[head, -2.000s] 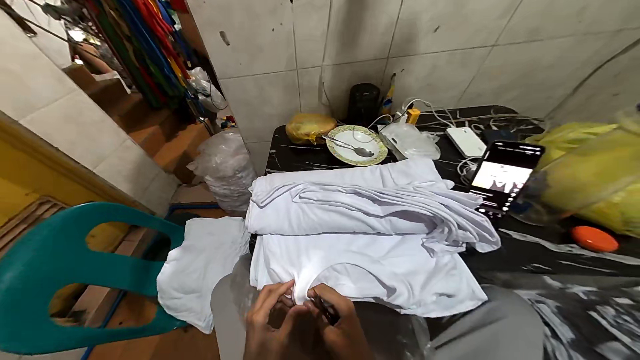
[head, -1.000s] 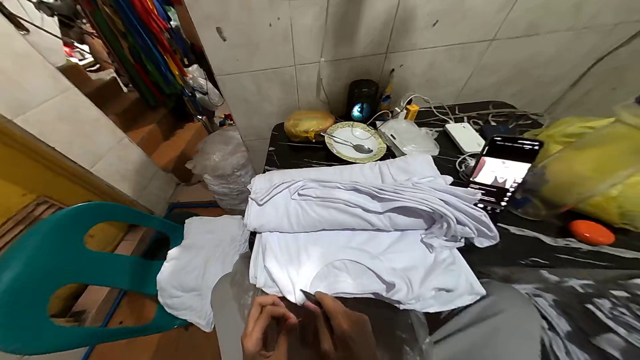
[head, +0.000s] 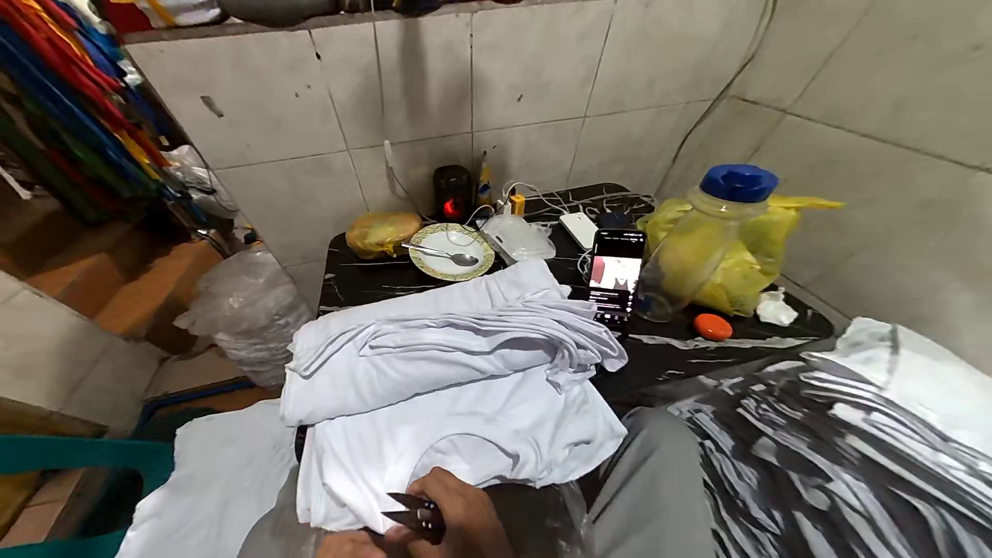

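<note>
My right hand [head: 461, 515] grips thread snips [head: 415, 515], whose two dark blades are apart and point left over the white fabric's near edge. My left hand [head: 350, 545] is at the bottom edge, mostly cut off, with its fingers by the hem of the white T-shirt [head: 364, 457]; its grip is hidden. The shirt lies over my lap and the table's near edge, its curved neckline just beyond my right hand. Behind it, folded white garments [head: 457, 333] lie stacked on the table.
The black marble-patterned table [head: 651, 360] bears a plate [head: 457, 267] with a spoon, a smartphone [head: 616, 271], a blue-capped plastic jar [head: 697, 232], a yellow bag [head: 744, 271] and cables. A green plastic chair [head: 85, 453] with white cloth [head: 209, 473] stands left.
The view has swung right. My hands were close together at the shirt's near edge; now the snips' blades show plainly apart in my right hand, and my left hand is mostly out of frame.
</note>
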